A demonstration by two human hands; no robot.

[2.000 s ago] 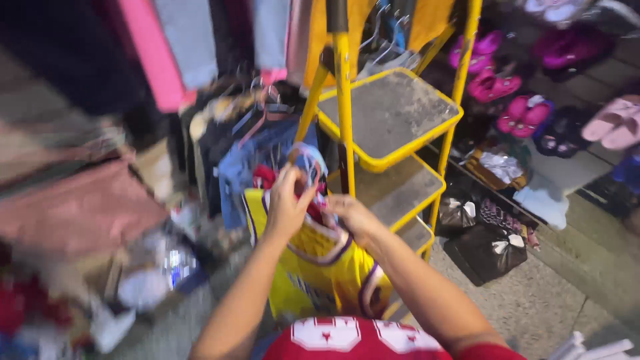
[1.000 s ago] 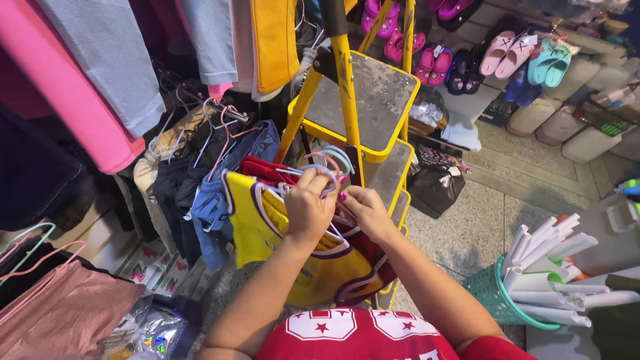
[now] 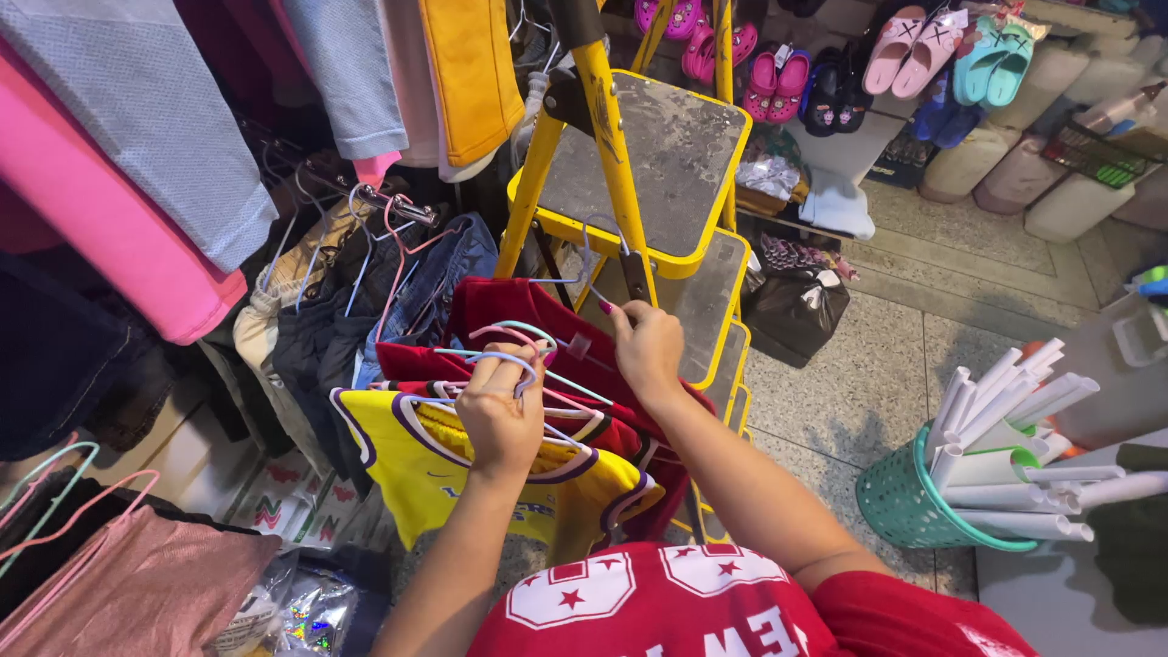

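Note:
My left hand (image 3: 500,411) is closed around the hooks of several hangers, pink, mint and lilac. From them hang a yellow sleeveless jersey (image 3: 411,474) with purple and white trim, nearest me, and red garments behind it. My right hand (image 3: 648,347) pinches the hook of a pale hanger (image 3: 593,265), thumb and index finger together. That hanger carries a dark red garment (image 3: 511,315) at the back of the bunch, apart from the hooks in my left hand. Its hook stands in front of the yellow stepladder (image 3: 639,155).
Trousers on hangers fill a metal rail (image 3: 401,203) at the left. Pink clogs (image 3: 776,84) and other footwear line the upper right. A black plastic bag (image 3: 798,315) sits beside the ladder. A teal basket (image 3: 912,502) holds white rolls at right. A pink garment (image 3: 155,566) hangs lower left.
My hands were close together at the bunched hooks; now my right hand is farther from my left, with one hanger's hook apart from the others. The dark red garment shows more.

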